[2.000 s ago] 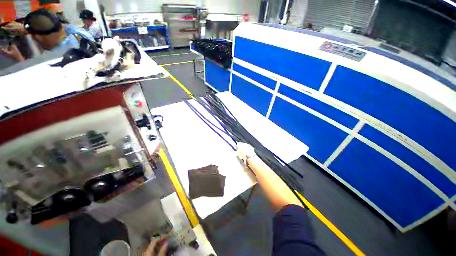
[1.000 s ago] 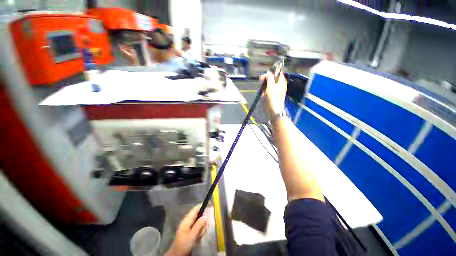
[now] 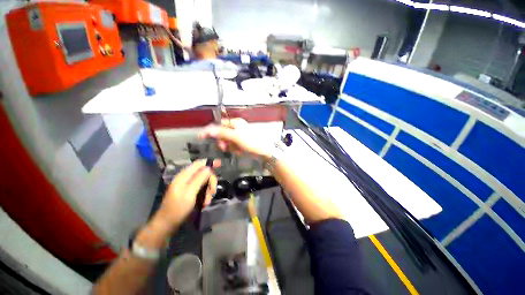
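Note:
My left hand is closed around a black strap in front of the machine. A short piece of the strap shows at the fingers; the rest is hidden or blurred. My right hand is blurred, above and right of the left, before the dark red machine cabinet. A blurred grey upright strip shows just above it; whether the hand grips it is unclear. The black rollers are just right of my left hand. A bundle of black straps lies lengthwise on the white table.
A pale round pot is low in front. An orange control box is at upper left, above a blue bin. A person is behind the machine's white top. A long blue-and-white machine stands at right.
The strap stretched between both hands a second ago now shows only in part. My right hand has come down and left, my left hand up. The view has shifted, and the brown cloth is out of sight.

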